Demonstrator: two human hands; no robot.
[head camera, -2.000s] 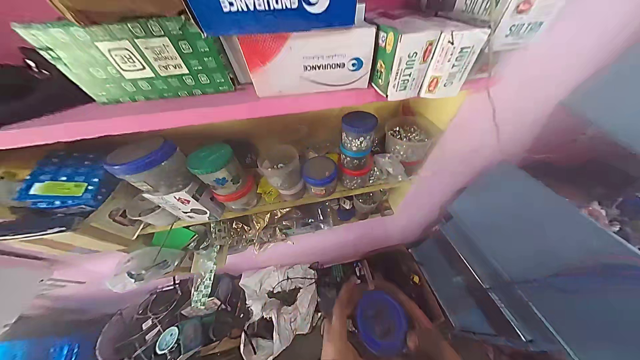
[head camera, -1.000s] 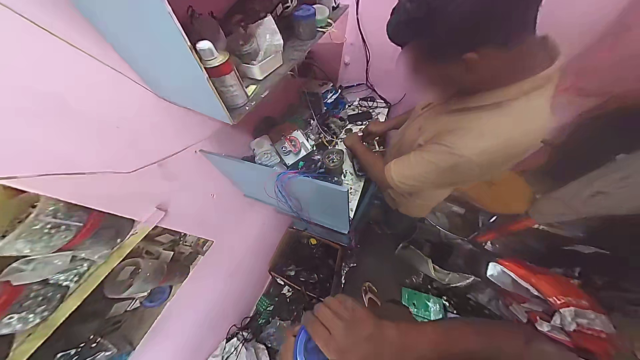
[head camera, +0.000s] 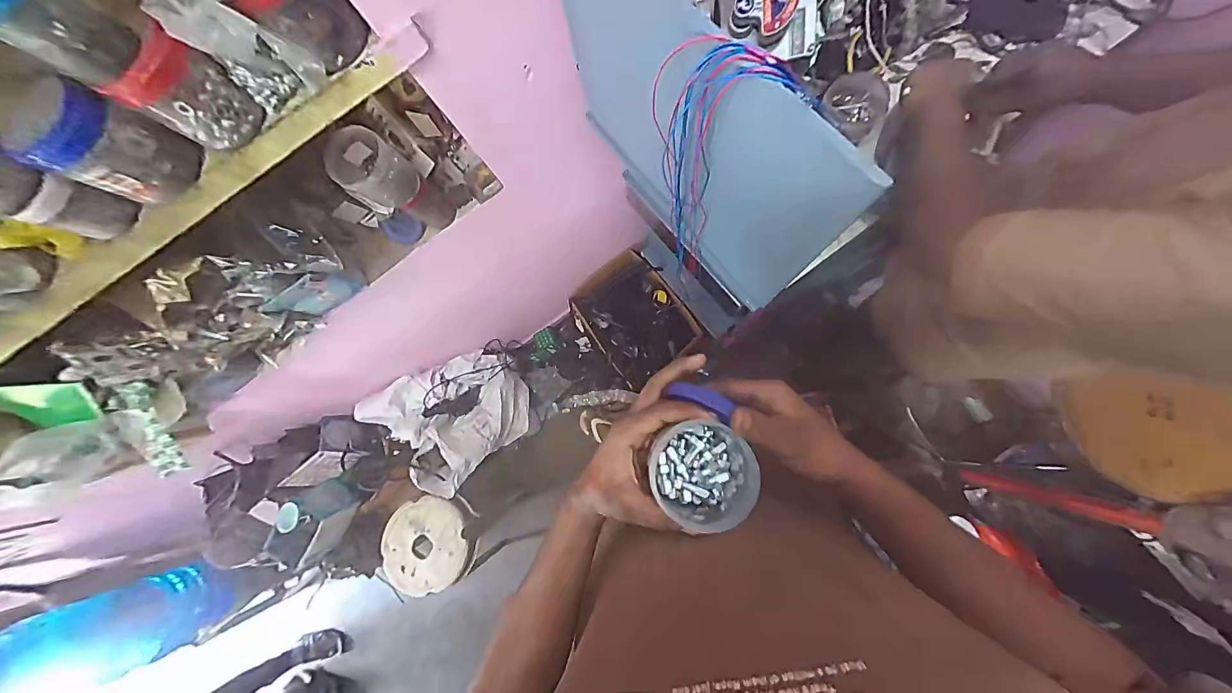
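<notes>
My left hand (head camera: 630, 472) is wrapped around a clear plastic jar (head camera: 736, 515) whose open mouth faces up. Small silvery metal pieces (head camera: 698, 464) lie inside it, too small to name exactly. A blue screw lid (head camera: 701, 397) is off the jar, just beyond its rim, with my right hand (head camera: 789, 428) gripping it. The fingertips of my left hand are close to the lid as well. The jar is in front of my brown shirt.
Shelves (head camera: 221, 183) with lidded jars of small parts stand at the left. A blue panel (head camera: 741, 164) with red and blue wires is ahead. A co-worker's arm (head camera: 1078, 289) reaches in at the right. Below lie a white plastic bag (head camera: 462, 414) and a cream-coloured spool (head camera: 425, 546).
The blue lid, on top of the jar two seconds ago, is now off it in my right hand, and the metal pieces show. The view has swung far from the shelves.
</notes>
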